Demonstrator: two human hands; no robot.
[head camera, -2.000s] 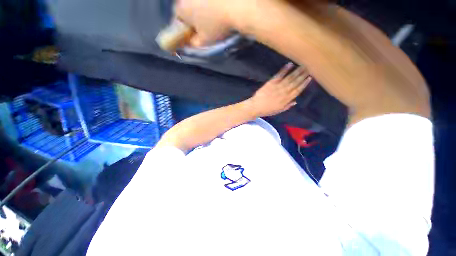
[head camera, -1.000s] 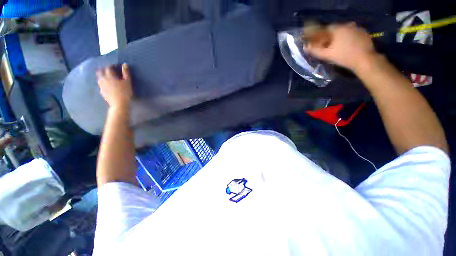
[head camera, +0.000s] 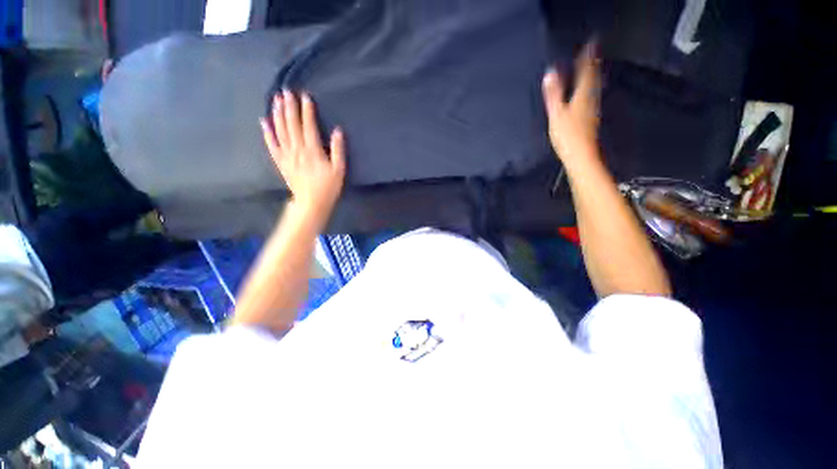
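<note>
A dark charcoal garment (head camera: 431, 96) lies over the middle and right of the grey padded board (head camera: 184, 119), whose rounded left end shows bare. My left hand (head camera: 305, 151) lies flat on the garment's left edge, by some folds, fingers spread. My right hand (head camera: 576, 110) is at the garment's right edge, thumb and fingers apart; whether it touches the cloth is unclear. The steam iron (head camera: 684, 215), silver with a brown handle, stands right of my right forearm, which partly borders it.
A pale plate with dark and reddish marks (head camera: 762, 160) is at the right, with a bit of yellow hose (head camera: 817, 210) beyond. A white strip (head camera: 227, 16) is at the far left. Blue crates (head camera: 174, 298) are below. Part of a person in white (head camera: 20, 284) shows at the left edge.
My right hand has let go of the iron, now at the right. A dark garment now covers much of the board. My left hand has moved right, from the board's left end onto the garment.
</note>
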